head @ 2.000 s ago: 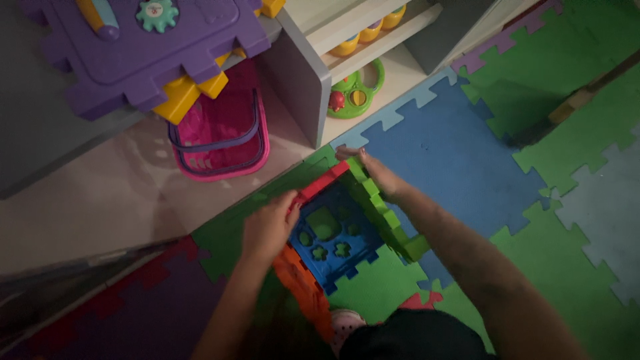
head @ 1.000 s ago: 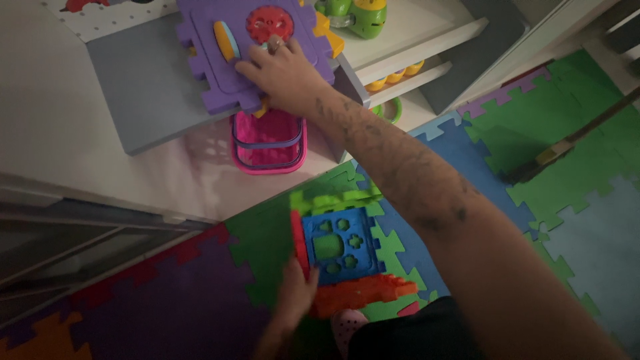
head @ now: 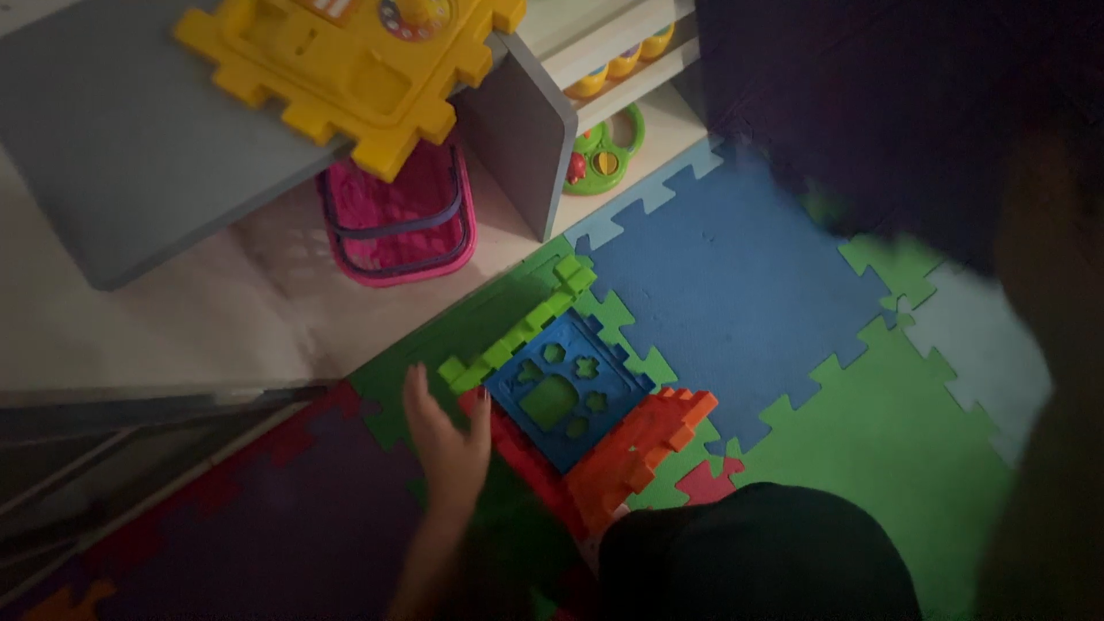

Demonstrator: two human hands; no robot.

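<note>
On the foam floor stands a partly joined toy box: a blue panel with shaped cutouts [head: 604,392], a lime green panel [head: 517,332], a red panel [head: 517,457] and an orange panel [head: 634,457]. My left hand [head: 448,448] has its fingers apart, its thumb at the corner where the red and blue panels meet. A yellow panel with a dial [head: 345,82] lies on the grey shelf. Close to the camera, a dark, blurred purple panel [head: 828,95] fills the upper right. My blurred right arm [head: 1026,362] runs up the right edge; its hand cannot be made out.
A pink basket with purple handles [head: 397,267] stands under the grey shelf [head: 172,172]. Beside a grey divider [head: 539,147] are a green round toy [head: 595,181] and yellow toys [head: 621,65] on a rail. Interlocking foam mats [head: 716,267] surround the box. My dark-clothed knee [head: 759,552] is near.
The purple panel has left the grey shelf, where my right hand touched it a second ago, and shows the yellow panel that lay beneath. My right arm has swung right.
</note>
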